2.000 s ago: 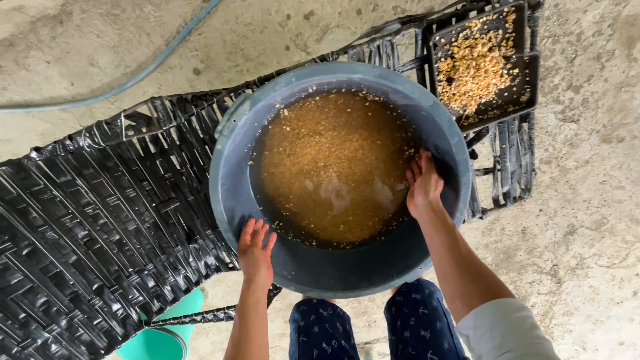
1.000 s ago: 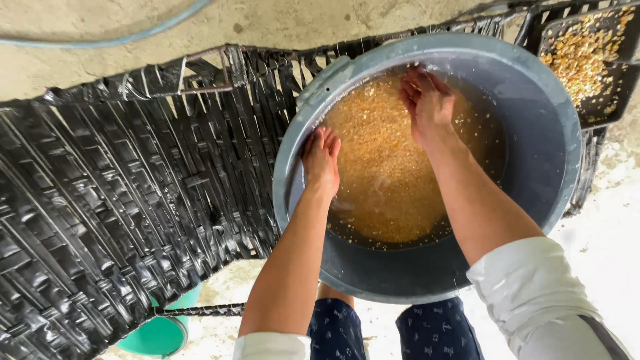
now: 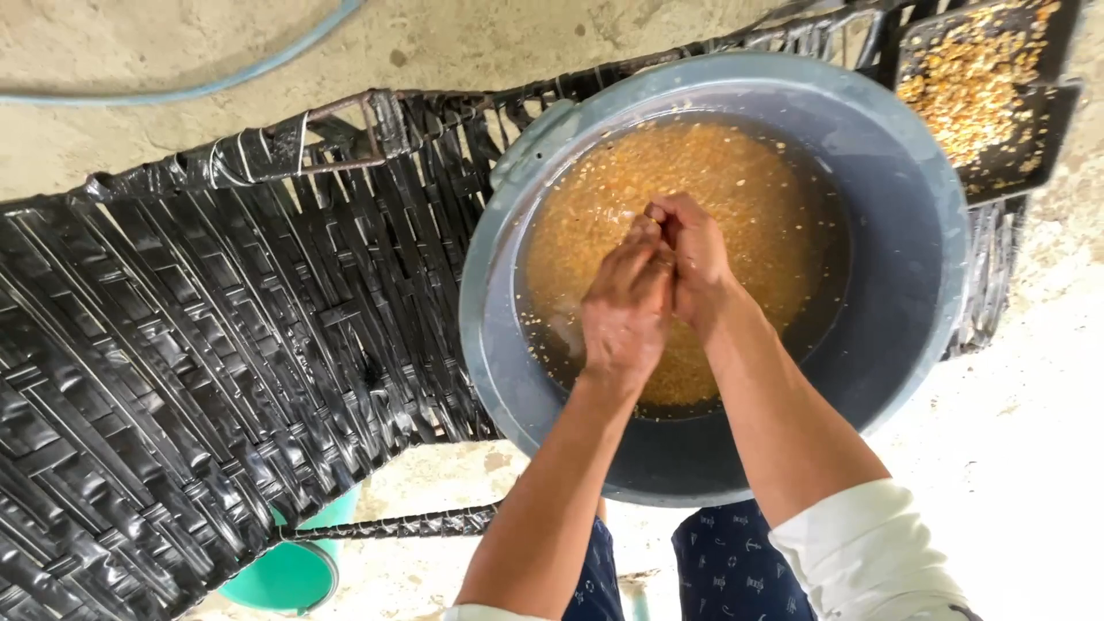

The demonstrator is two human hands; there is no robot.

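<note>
A round grey plastic basin [image 3: 897,259] holds cloudy water with yellowish cracked grain [image 3: 759,198] under it and loose bits afloat. Over the middle of the basin my left hand [image 3: 630,297] and my right hand [image 3: 694,254] are pressed together, fingers curled against each other. Both look wet. Whether any grain is between the palms is hidden, so their hold cannot be told. At the upper right, a black tray [image 3: 1035,147] carries more yellow grain pieces.
The basin stands on a long seat woven from black strips [image 3: 216,345], which stretches left. A green bucket [image 3: 285,578] is below its front edge. A blue hose [image 3: 233,78] lies on the concrete floor [image 3: 517,43] behind.
My hands were apart at the basin's sides, then both over the grain; now they are together above its middle. The view has shifted.
</note>
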